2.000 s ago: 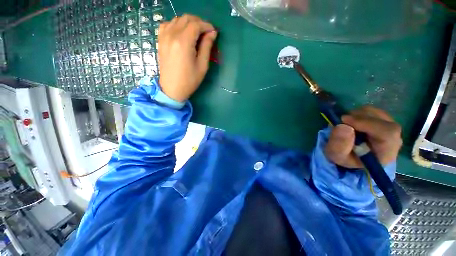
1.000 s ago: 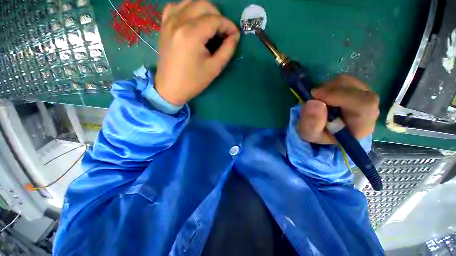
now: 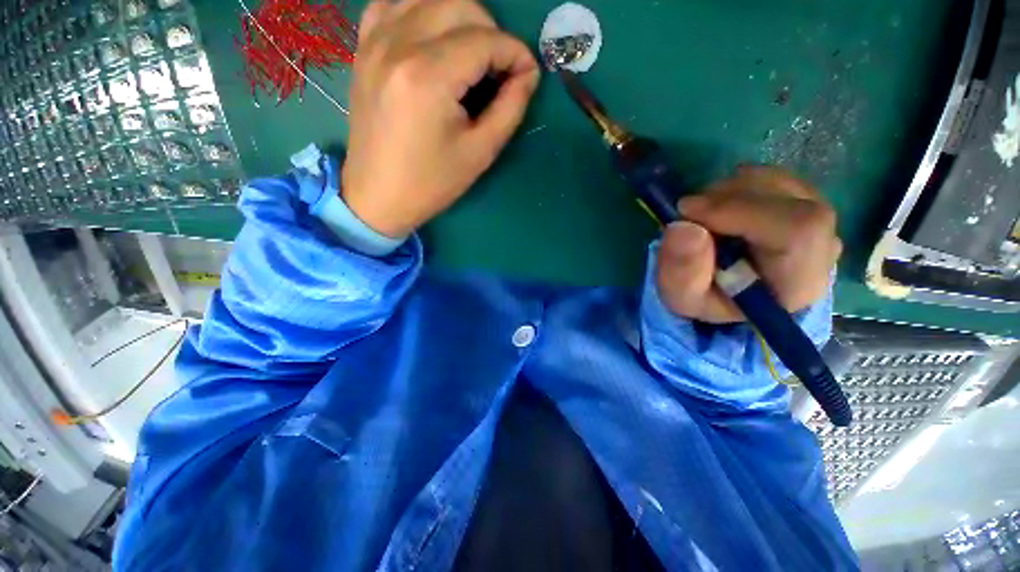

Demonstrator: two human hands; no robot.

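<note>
My right hand [image 3: 755, 244] holds the dark blue soldering iron [image 3: 777, 326] like a pen. Its dark tip touches or nearly touches the lower left of a small dark and silver component [image 3: 568, 48] on a round white pad [image 3: 584, 22]. My left hand [image 3: 431, 123] is at the pad's left with thumb and forefinger pinched together. A thin silvery solder wire [image 3: 293, 62] runs from the top edge down to behind this hand. The wire's end at the fingertips is too small to make out.
Loose red lead wires [image 3: 293, 43] lie on the green mat [image 3: 503, 229], left of my left hand. A clear blister tray [image 3: 106, 101] is at the far left. A metal-edged dark tray [image 3: 971, 190] is at the right. A second blister tray [image 3: 895, 391] sits below bench level.
The view has shifted; both hands are now further left in the picture, and the red wires show. My left hand has come close to the pad. The iron's tip has shifted slightly left on the component.
</note>
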